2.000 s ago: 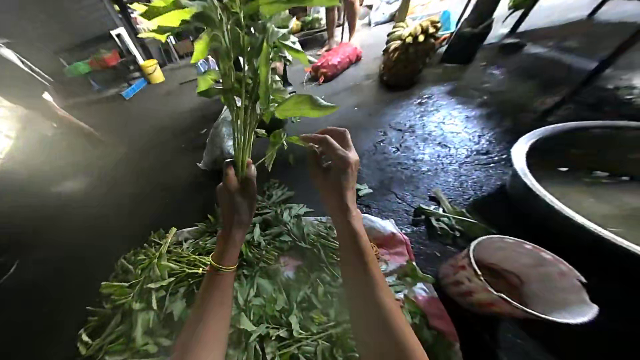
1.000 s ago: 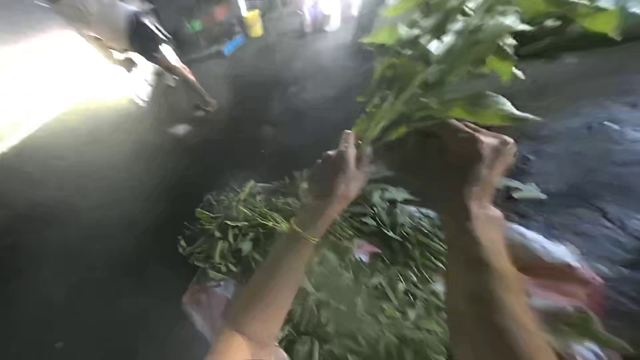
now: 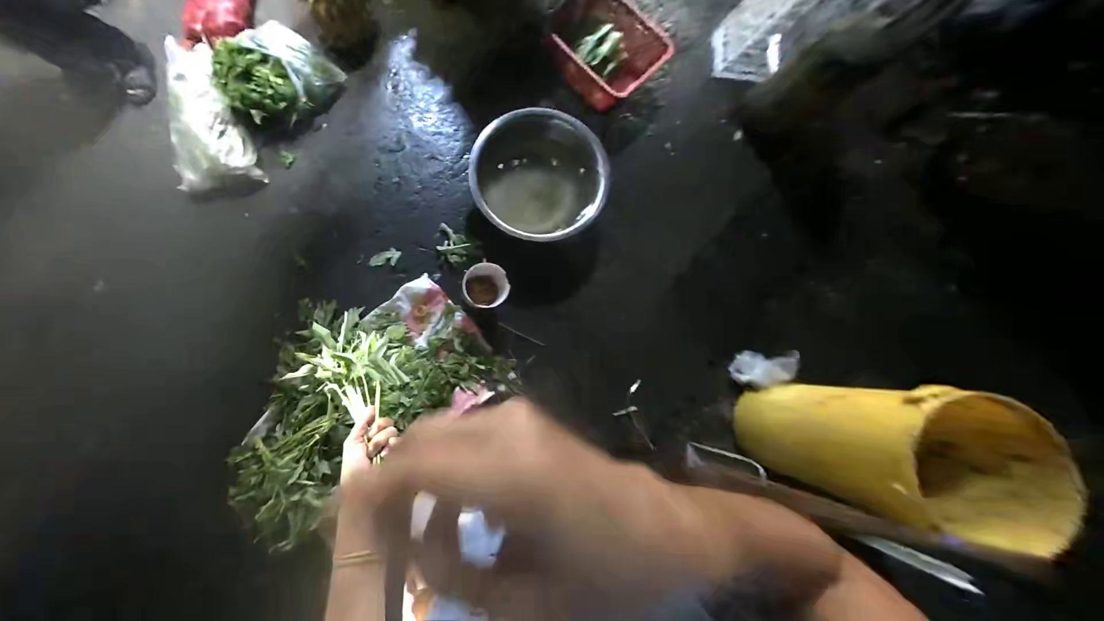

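Observation:
My left hand (image 3: 371, 438) is closed around the pale stems of a bunch of leafy greens (image 3: 349, 366), held above a heap of cut greens (image 3: 302, 448). That heap lies on a floral-patterned plastic sheet or sack (image 3: 423, 304). My right hand (image 3: 517, 483) is large and blurred close to the camera, right of the left hand; its fingers and anything in them cannot be made out. A yellow band circles my left wrist.
Beyond the heap stand a small cup-like bucket (image 3: 486, 285) and a round basin of liquid (image 3: 539, 174). A red crate (image 3: 612, 52) is farther back. Plastic bags with greens (image 3: 250, 82) lie upper left. A yellow bucket (image 3: 828, 431) lies on its side at right, near a white plastic scrap (image 3: 764, 368).
The view has swung strongly to the right and down. My right hand, beside the bunch a second ago, is now close to the camera. My left hand still holds the greens.

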